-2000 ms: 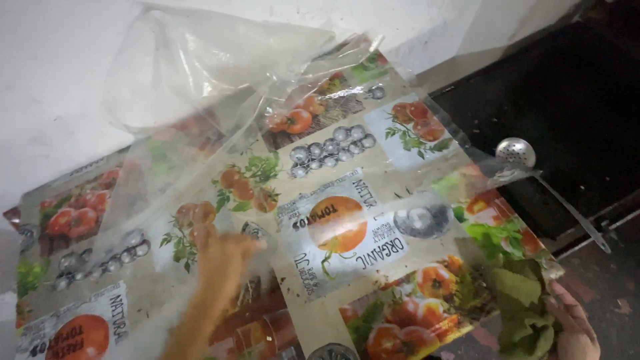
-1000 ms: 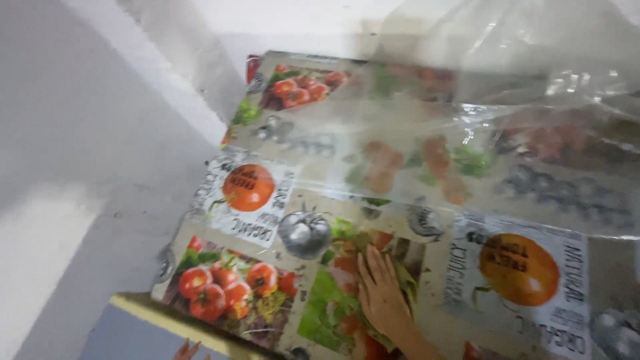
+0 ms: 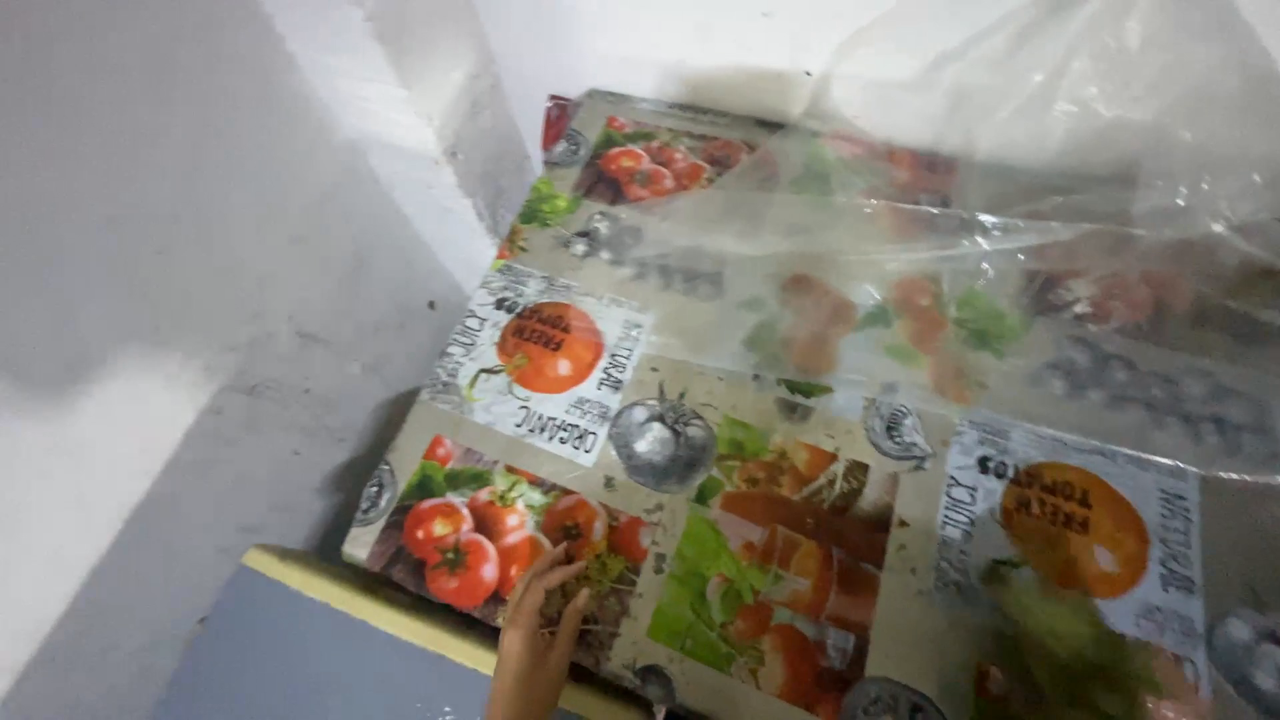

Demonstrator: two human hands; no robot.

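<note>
My left hand [image 3: 540,625] is at the bottom centre of the head view, its fingers apart and at the near edge of a tabletop cover printed with tomatoes [image 3: 665,440]. Nothing shows in it. A blurred bunch of green leaves [image 3: 1060,630] is at the lower right, over the cover. My right hand [image 3: 1170,670] appears beside the leaves as a blurred skin-toned patch and seems to hold them; its fingers are not distinct. Clear plastic sheeting [image 3: 960,230] lies over the back and right of the cover, crumpled toward the upper right.
A pale wall [image 3: 680,40] stands behind the covered surface. Left of it is a grey, scuffed surface [image 3: 300,330]. Below the near left edge is a flat blue-grey panel [image 3: 300,640] with a yellow border. A red edge shows at the back left corner.
The view has swung left since the oldest frame, so the strainer spoon is out of sight. One second ago a hand lay flat on the printed cover near the middle; it is gone from there.
</note>
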